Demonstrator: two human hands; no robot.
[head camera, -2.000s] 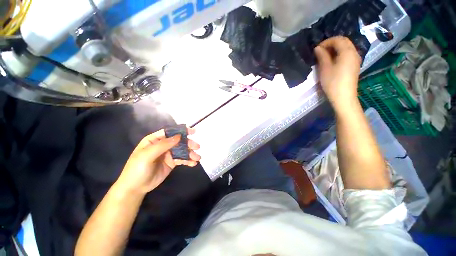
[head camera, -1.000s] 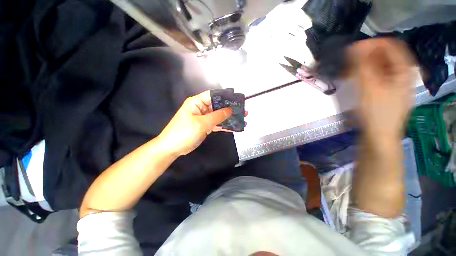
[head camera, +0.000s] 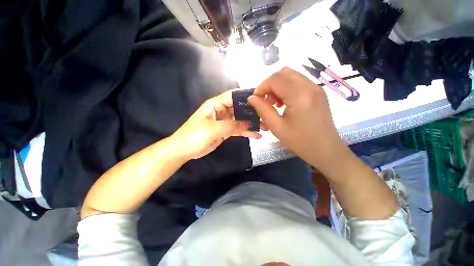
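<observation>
A small black label piece (head camera: 245, 110) with faint pale marks is held upright between my two hands, in front of the sewing machine's lit needle area. My left hand (head camera: 210, 124) holds its lower left part between thumb and fingers. My right hand (head camera: 291, 106) pinches its upper right part with thumb and fingertip. Whether it is one piece or several layers, I cannot tell. The needle (head camera: 236, 41) is partly lost in the lamp glare. Large black cloth (head camera: 156, 88) spreads over the table and my lap at left.
Pink-handled snips (head camera: 335, 82) lie on the white table right of my hands. A bunch of black pieces (head camera: 374, 49) lies behind them. A graduated ruler strip (head camera: 364, 129) runs along the front edge. A green crate (head camera: 439, 153) and a pale bin (head camera: 416, 182) stand below right.
My right hand has come left from the black bunch and taken hold of the label piece beside my left hand. The camera view has shifted right, then slightly again.
</observation>
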